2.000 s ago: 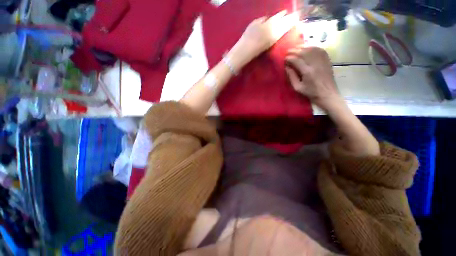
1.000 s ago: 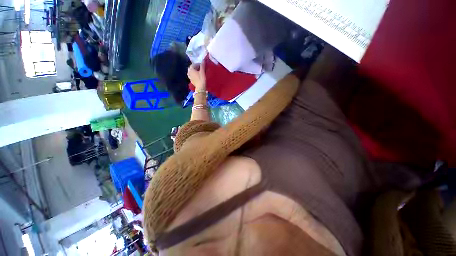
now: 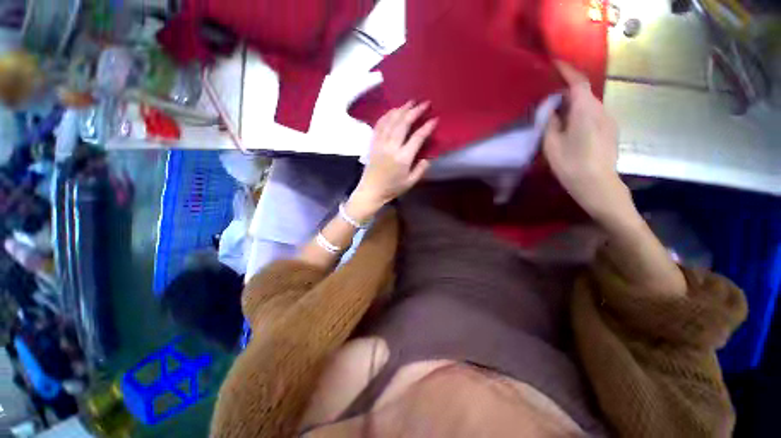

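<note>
A red garment piece point(image 3: 479, 77) lies on the machine table in front of me, with its lower edge over a white piece point(image 3: 497, 154) that hangs at the table's front edge. More red fabric hangs below it over my lap. My right hand point(image 3: 587, 141) pinches the right edge of the red and white pieces. My left hand point(image 3: 398, 150) is at the left edge of the red piece, fingers spread; whether it touches the cloth is unclear. A lamp lights the red fabric near the top edge; the needle is not clearly visible.
A red garment heap point(image 3: 283, 34) lies on the table at the left. Blurred scissors point(image 3: 736, 73) are at the upper right. White pieces point(image 3: 291, 210) hang beside a blue basket point(image 3: 195, 205) at the lower left. A blue stool point(image 3: 167, 381) stands on the floor.
The view has swung back from the basket side to the table. My left hand has left the pile by the basket and is at the table. My right hand is visible again, gripping cloth.
</note>
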